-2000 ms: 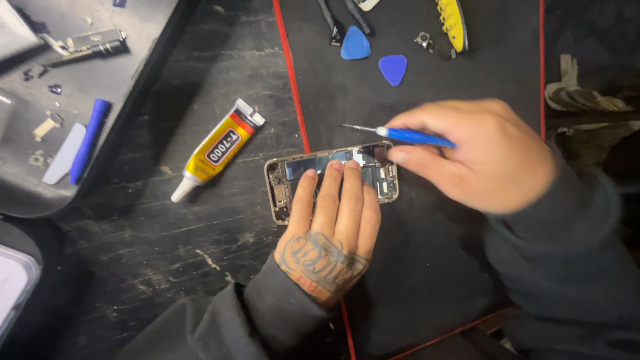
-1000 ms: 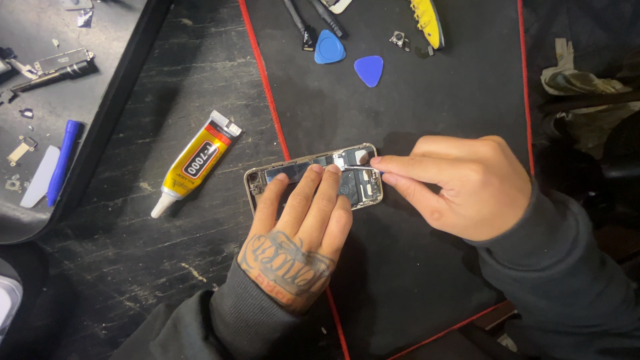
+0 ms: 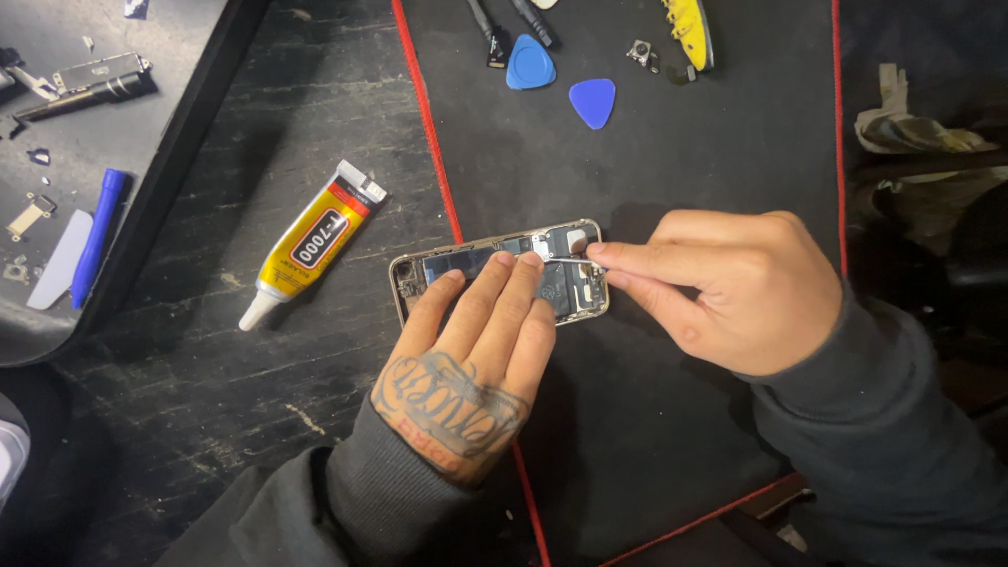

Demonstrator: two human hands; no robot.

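An opened smartphone [image 3: 567,295] lies face up, its inner parts showing, across the red edge of a black mat. My left hand [image 3: 465,378] rests on it, fingertips pressing on the middle and left of the inside. In my right hand [image 3: 724,287] a thin metal-tipped tool [image 3: 568,260] is pinched between thumb and fingers; its tip reaches the inside of the phone beside my left fingertips. The tool's handle is hidden by the hand. To the left of the phone lies a yellow T-7000 glue tube [image 3: 315,236] with a white nozzle.
Beyond the phone, the mat [image 3: 709,157] bears a light blue opening pick [image 3: 531,63], a darker blue pick [image 3: 593,103], a small camera module [image 3: 642,53] and a yellow object [image 3: 690,31]. A grey tray [image 3: 47,331] at the left holds a blue pry tool [image 3: 98,236], a black screwdriver and small parts.
My right hand has brought the tool, held above the phone's right end two seconds ago, down into the phone. My left hand stays on the phone. The view has shifted somewhat.
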